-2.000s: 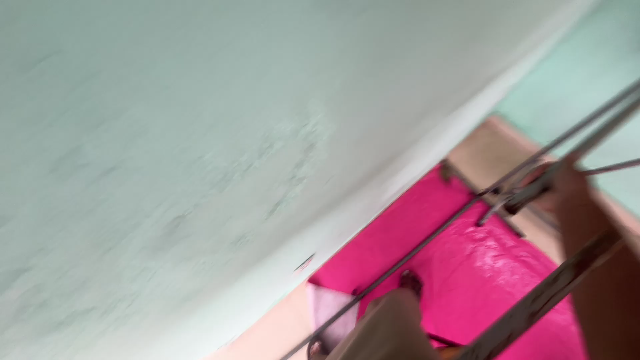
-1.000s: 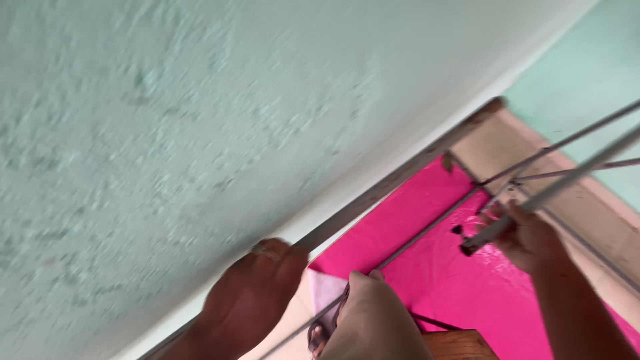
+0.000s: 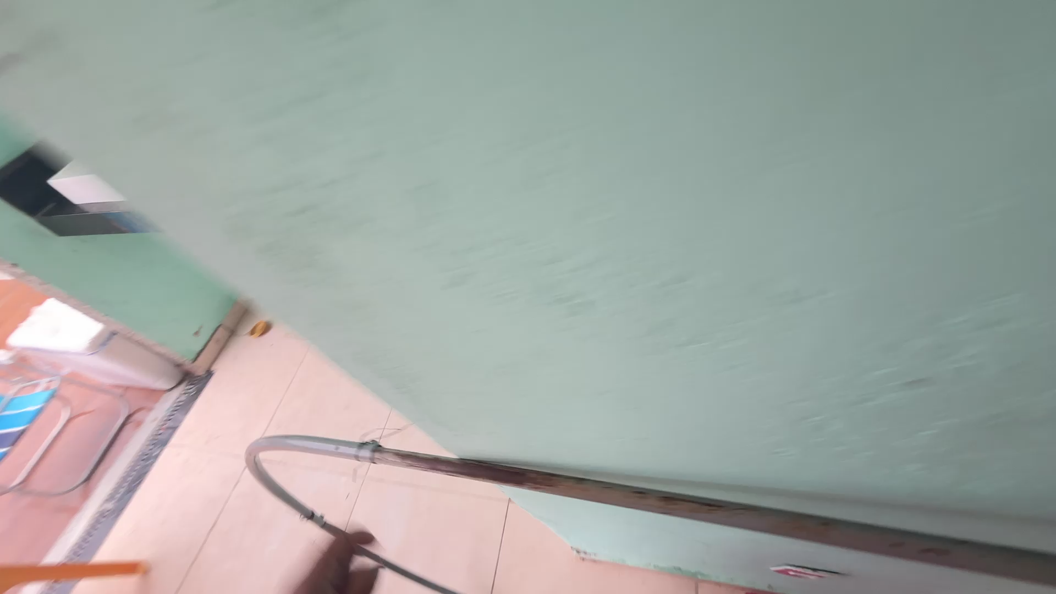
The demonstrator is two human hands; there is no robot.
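Observation:
A long rusty metal pole (image 3: pixel 660 499) runs along the foot of the pale green wall, from the right edge to the lower middle. At its left end a grey hose (image 3: pixel 280 445) is fixed with what looks like a clamp or wire. The hose bends round in a loop and joins a thinner dark hose or cord (image 3: pixel 412 576). Around this thinner line, just below the joint, my left hand (image 3: pixel 342 565) is closed, blurred and cut off by the bottom edge. My right hand is outside the view.
The textured green wall (image 3: pixel 619 247) fills most of the view. Pink floor tiles (image 3: pixel 305 429) lie below it. At the left are a drain grate (image 3: pixel 132 487), a white box-shaped container (image 3: pixel 107 355), a striped folding chair (image 3: pixel 25 412) and an orange bar (image 3: pixel 74 572).
The view has swung strongly away from the pink sheet. My left hand, earlier on a rail along the wall, is now on the thin line. My right hand has left the view.

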